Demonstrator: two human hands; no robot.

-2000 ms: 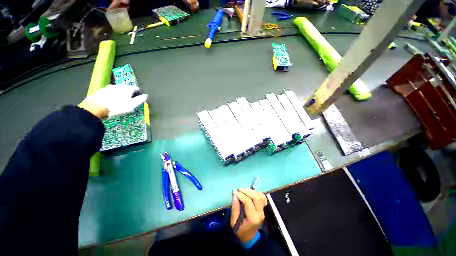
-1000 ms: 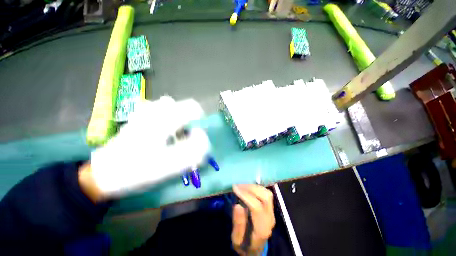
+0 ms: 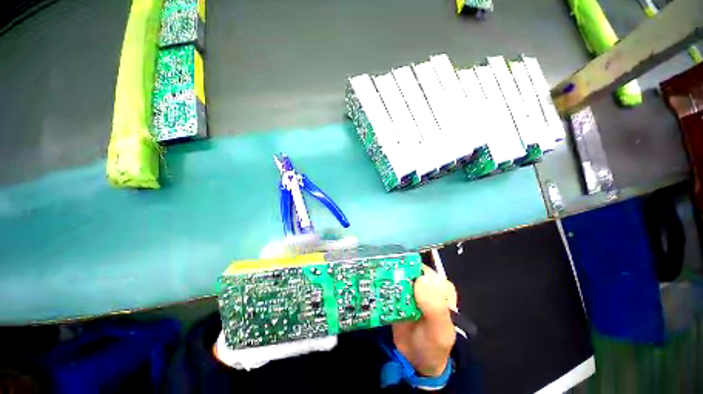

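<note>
A long green circuit board (image 3: 320,298) is held solder side up in front of me, over the mat's front edge, with a yellow strip on its far side. My left hand (image 3: 274,355), in a white glove, grips it from below and behind, mostly hidden by the board. My bare right hand (image 3: 432,315) holds the board's right end. A thin tool (image 3: 461,326) juts out beside my right hand, mostly hidden. Blue-handled side cutters (image 3: 324,204) lie on the mat, with a white-barrelled marker (image 3: 299,208) on them.
A row of boards with whitish long strips (image 3: 432,115) stands at centre right. Two boards (image 3: 179,92) lie beside a lime-yellow roll (image 3: 135,115) at left. Another board (image 3: 474,6) is at the top. A slanted post (image 3: 617,65), metal strip (image 3: 590,150) and second roll (image 3: 605,38) are at right.
My gloved left hand has come back from the left side towards me with a board. My right hand now touches the board's end. The view has tilted down.
</note>
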